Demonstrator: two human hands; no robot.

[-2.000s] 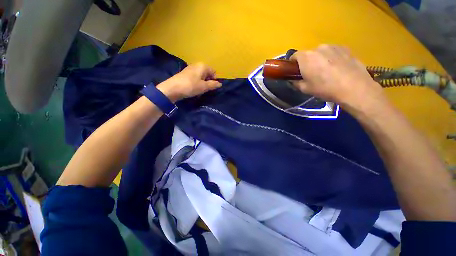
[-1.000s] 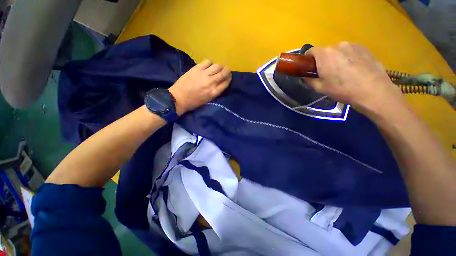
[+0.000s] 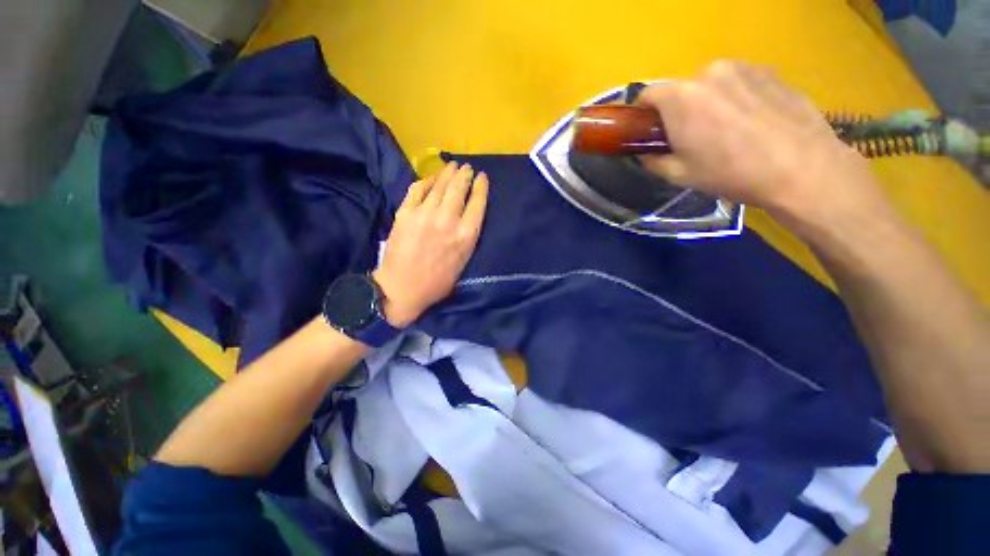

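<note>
The navy jacket (image 3: 651, 315) lies on the yellow pressing table, with a pale stitched line across its navy panel. Its pale inside (image 3: 521, 467) shows in folds nearer me. A navy sleeve (image 3: 250, 185) is bunched at the left. My left hand (image 3: 434, 234) lies flat on the navy cloth near its far edge, fingers stretched and slightly apart. My right hand (image 3: 738, 136) grips the red-brown handle (image 3: 619, 129) of the steam iron (image 3: 630, 196). The iron's plate rests at the panel's far edge, pointing left, partly over the yellow cover. The fingertips of my right hand are partly hidden.
The yellow table cover (image 3: 489, 65) extends behind the jacket. A spring-wrapped hose (image 3: 912, 135) trails right from the iron. A grey padded arm (image 3: 49, 87) stands at the upper left. Green floor (image 3: 76, 234) and blurred items show at the left. Blue cloth hangs at the top right corner.
My left hand has moved down and slightly left, now flatter on the cloth. The bunched sleeve has shifted left and upward. The iron has moved slightly left and up, still in my right hand.
</note>
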